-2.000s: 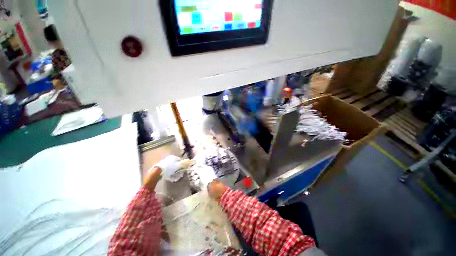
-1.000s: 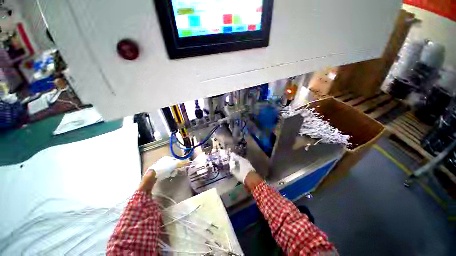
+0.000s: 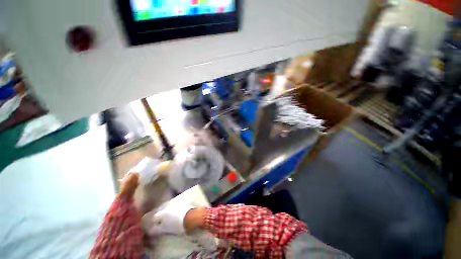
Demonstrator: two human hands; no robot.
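Observation:
My left hand, in a white glove with yellowish fingertips, is at the left side of the round pale metal disc. The disc is blurred and its fixtures cannot be made out. My right hand, in a white glove, is over the cream feed board in front of the disc. Blur hides whether either hand holds a cable. Dark cable ends lie at the bottom edge, by the right sleeve.
A white cabinet with a touchscreen and a dark-red round button hangs above. Red and green buttons are right of the disc. A grey upright guard and a carton with white cables stand right. A white sheet lies left.
My right hand has moved from the fixtures on the disc down and left to the feed board. My left hand stays beside the disc. The disc has become blurred. The view has shifted right.

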